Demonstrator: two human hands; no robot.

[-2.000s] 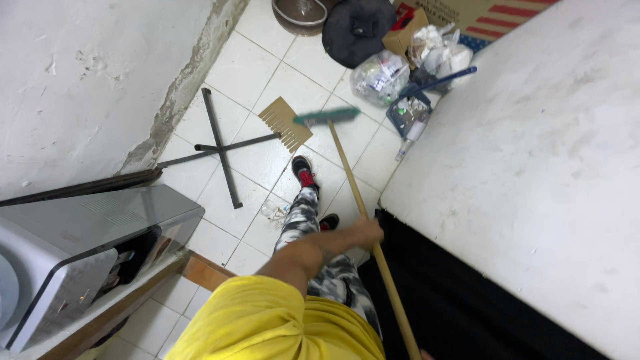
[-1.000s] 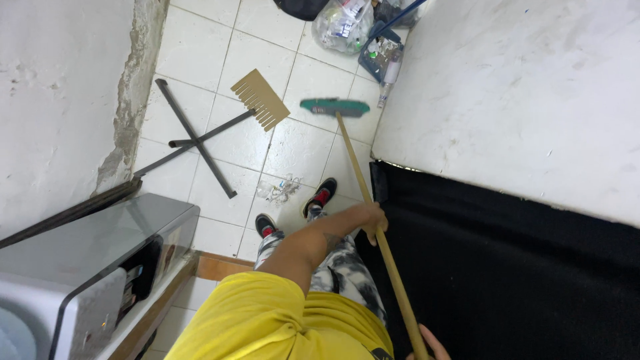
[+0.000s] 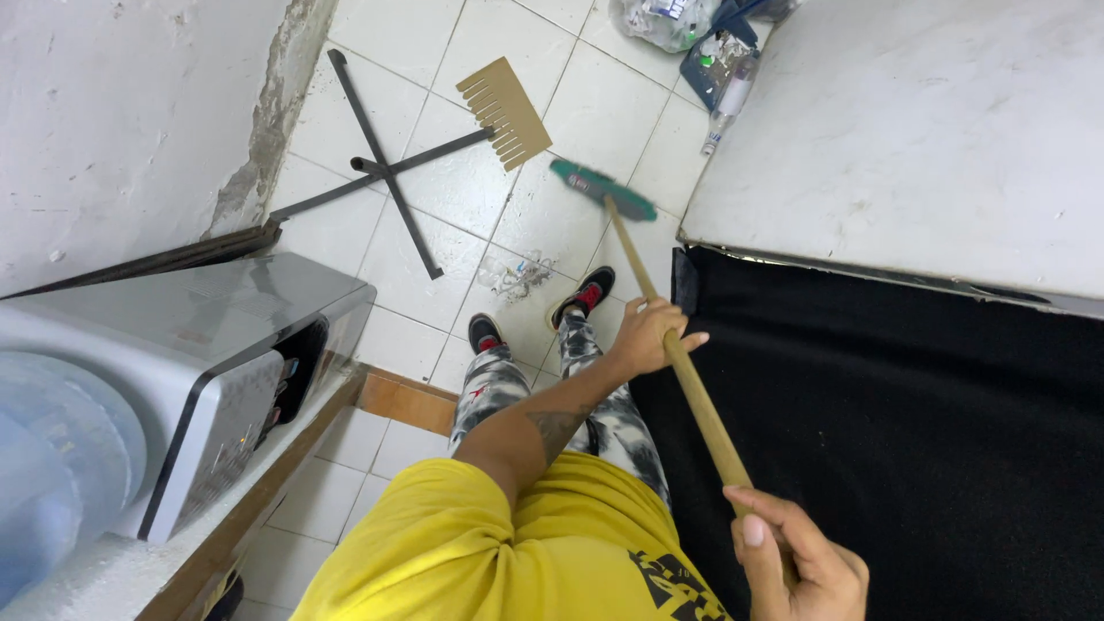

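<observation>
A push broom with a green head (image 3: 604, 190) and a long wooden handle (image 3: 703, 410) slants across the view from the tiled floor toward my body. Partway down the handle, my left hand (image 3: 651, 335) is wrapped around it. My right hand (image 3: 798, 552) grips the handle's upper end at the lower right. A small pile of litter and dirt (image 3: 524, 274) lies on the tiles in front of my shoes, to the lower left of the broom head. The bristles are hidden beneath the head.
A dark metal cross-shaped stand (image 3: 384, 168) lies on the floor, touching a tan notched board (image 3: 507, 116). At the top right are a clear bag of rubbish (image 3: 664, 19), a blue dustpan (image 3: 709, 65) and a plastic bottle (image 3: 733, 95). A microwave oven (image 3: 216, 345) stands left.
The broom head has moved closer to my feet and the litter pile. My feet have shifted since the oldest frame. Both hands remain on the handle.
</observation>
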